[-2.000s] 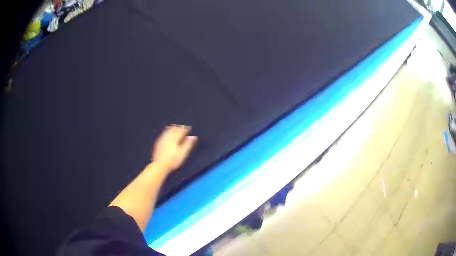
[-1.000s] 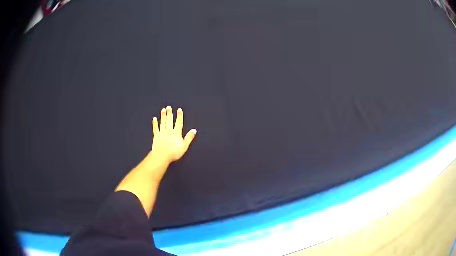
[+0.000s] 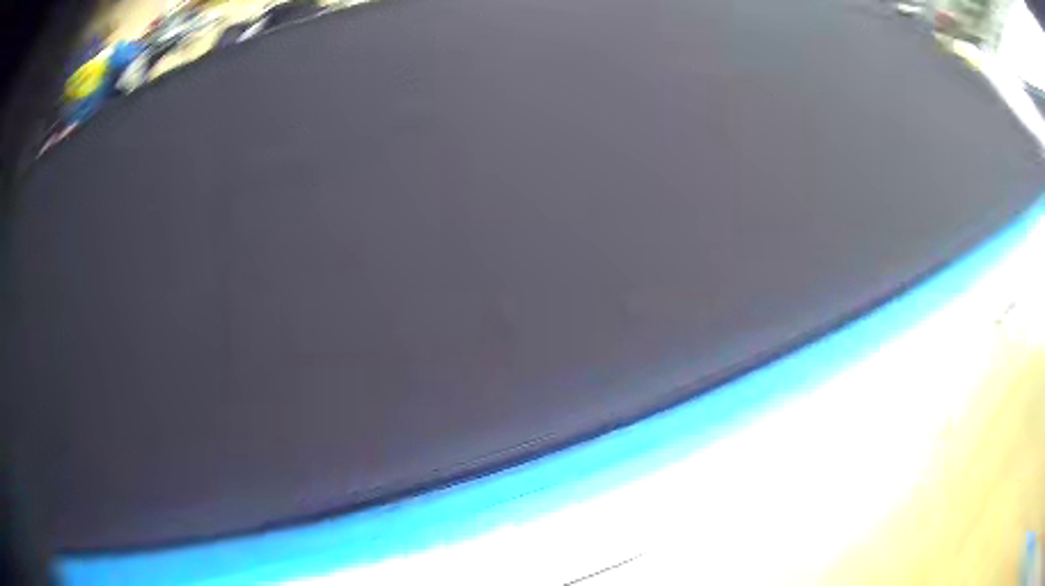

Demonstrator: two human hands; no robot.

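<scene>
Dark fabric (image 3: 516, 229) lies flat and mostly smooth over the table, filling most of the view. Its dark near edge runs from the lower left up to the right. A bright blue strip (image 3: 504, 495) shows between that edge and the white table edge (image 3: 642, 527). Neither of my hands is in the picture. The view is blurred.
Beyond the far edge at the upper left is a blurred heap of mixed items (image 3: 132, 66), with yellow, blue and white parts. Beige floor (image 3: 974, 458) shows at the lower right. Blurred pale objects stand at the upper right.
My left hand, earlier spread flat on the dark fabric, has left the picture. The view has shifted, and the heap beyond the far edge shows again at the upper left.
</scene>
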